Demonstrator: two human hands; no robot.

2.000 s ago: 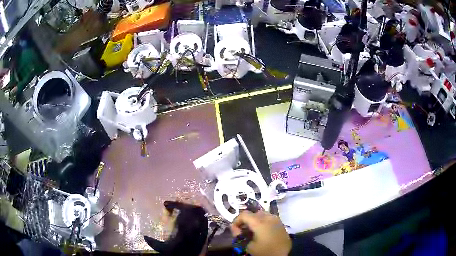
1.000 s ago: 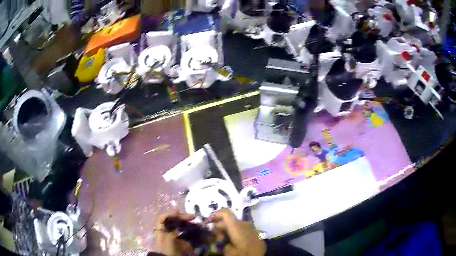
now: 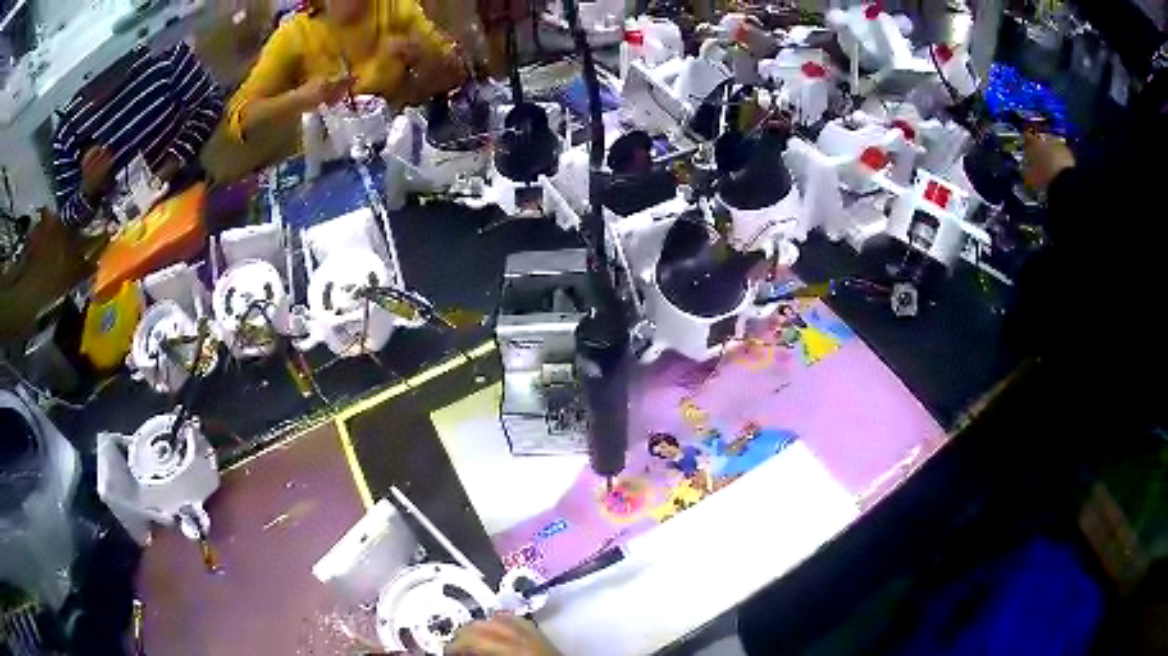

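The white housing [image 3: 436,607] with an open ring face lies at the bottom, its flat white bracket [image 3: 369,554] up and left of it. A short black stick [image 3: 573,572] lies beside it. My left hand [image 3: 502,637] is at the housing's lower right, mostly cut off by the bottom edge; its fingertips are hidden. My right hand [image 3: 1048,162] reaches out from a dark sleeve at the far right, beside dark cup-like parts [image 3: 995,171]; whether it grips one is unclear.
A black power driver [image 3: 605,397] stands upright by the grey screw feeder [image 3: 538,346]. White units with black cups [image 3: 705,276] crowd the far right side. Several wired housings [image 3: 348,301] line the far left. Two people [image 3: 359,58] sit opposite. A blue crumpled thing [image 3: 1025,96] lies at the right.
The view has swung right and up, so the bench things sit further left. My right hand has left the housing for the far right. The dark part between my hands is out of sight.
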